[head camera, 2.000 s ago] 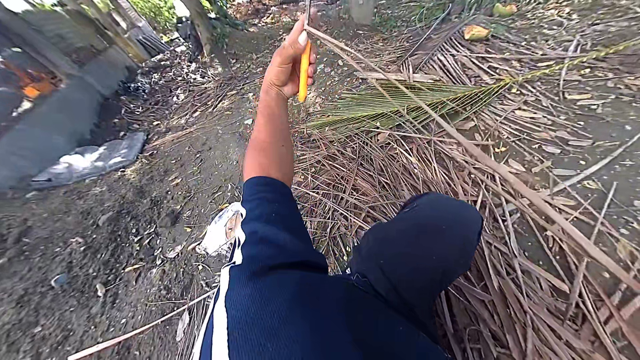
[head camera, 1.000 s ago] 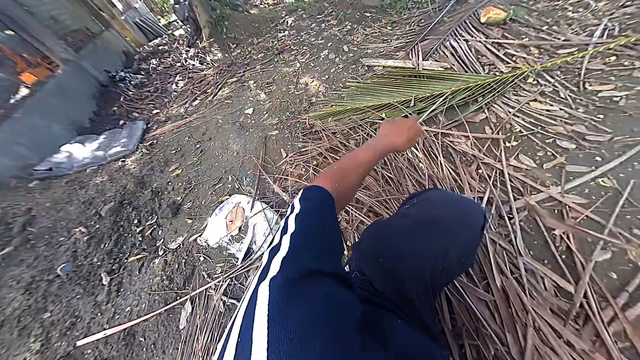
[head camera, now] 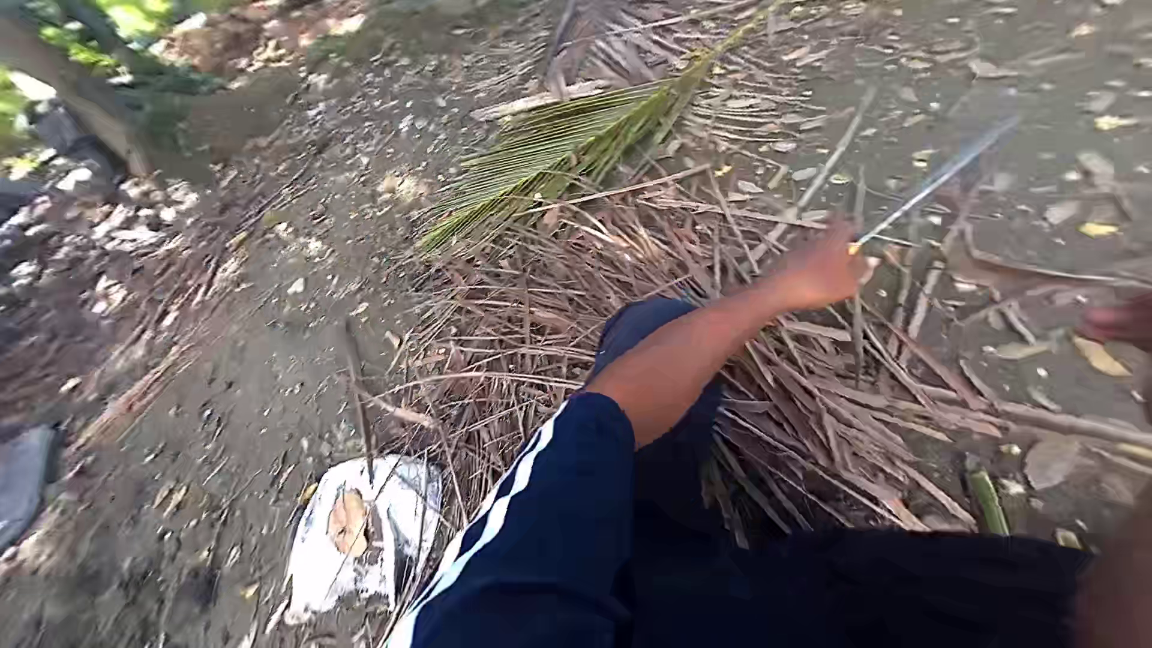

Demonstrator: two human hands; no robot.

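Note:
My left hand [head camera: 823, 268] is stretched out to the right, above a heap of dried palm leaves [head camera: 576, 288], and is closed around a knife. Blurred by motion, the long thin blade [head camera: 940, 180] points to the upper right, and a speck of the orange handle shows at my fist. At the right edge, part of my right hand [head camera: 1120, 322] is visible, blurred and cut off by the frame; its fingers and anything in them cannot be made out. A dried brown frond strip [head camera: 1035, 267] lies just above it.
A green palm frond [head camera: 576, 144] lies beyond the heap. A white crumpled sack [head camera: 333, 549] with a dry leaf on it is on the soil at lower left. A tree trunk [head camera: 81, 90] stands at upper left. Dry sticks [head camera: 1062, 421] cross the ground at right.
My left hand, raised far forward two seconds ago and over the green frond one second ago, is now out to the right. My right hand has come into view. The view has turned right.

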